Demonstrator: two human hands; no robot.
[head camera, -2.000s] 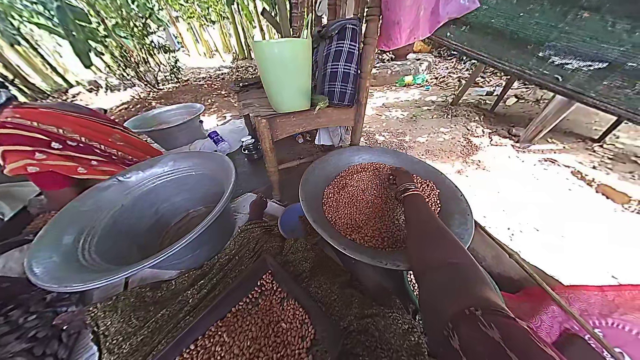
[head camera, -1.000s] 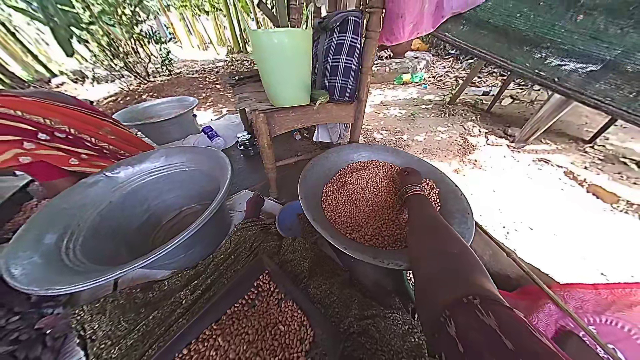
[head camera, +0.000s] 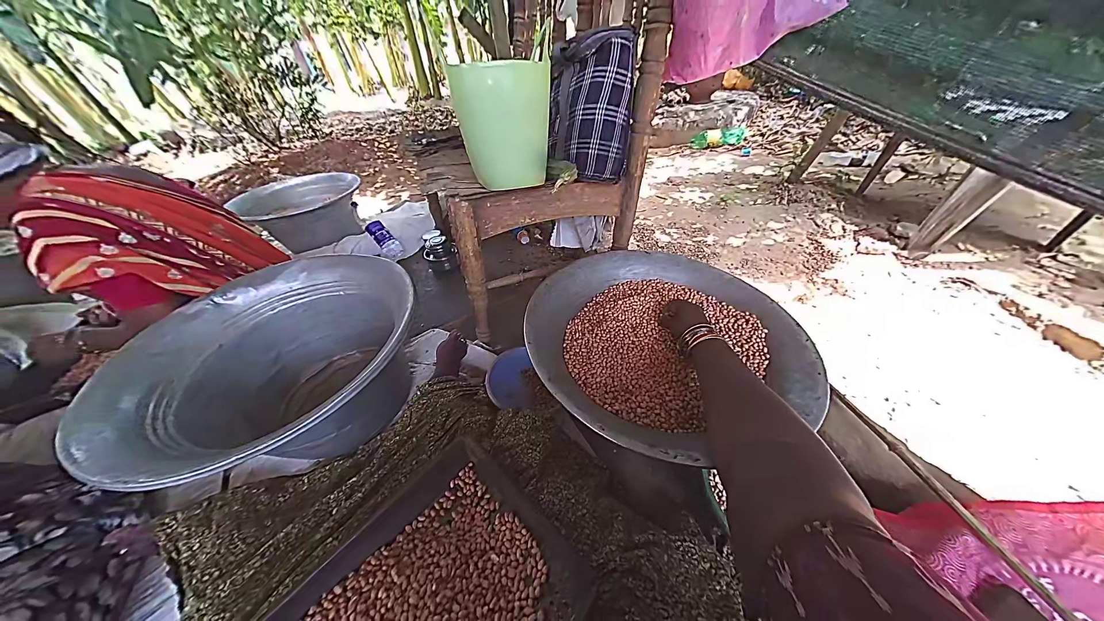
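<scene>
My right hand (head camera: 681, 317), with bangles at the wrist, rests in the heap of reddish-brown shelled nuts (head camera: 630, 362) in a wide metal basin (head camera: 793, 345). The fingers are sunk among the nuts, so whether they grip any is hidden. Below lies a dark-edged tray (head camera: 392, 517) of larger nuts or beans (head camera: 457, 552), over patterned cloth on the lap. To the left a large, deep metal basin (head camera: 250, 379) stands tilted, with nothing seen inside. My left hand is not in view. A foot (head camera: 450, 352) shows beside a blue round object (head camera: 511, 379).
A wooden chair (head camera: 552, 207) holds a pale green bucket (head camera: 500, 121) and a checked bag (head camera: 601, 103). At left, another person (head camera: 129, 233) in red cloth sits near a smaller metal basin (head camera: 297, 207). A long stick (head camera: 940, 500) crosses the lower right, by pink cloth (head camera: 1018, 543).
My right hand has moved left over the heap of nuts, staying in the same basin. The view has shifted slightly.
</scene>
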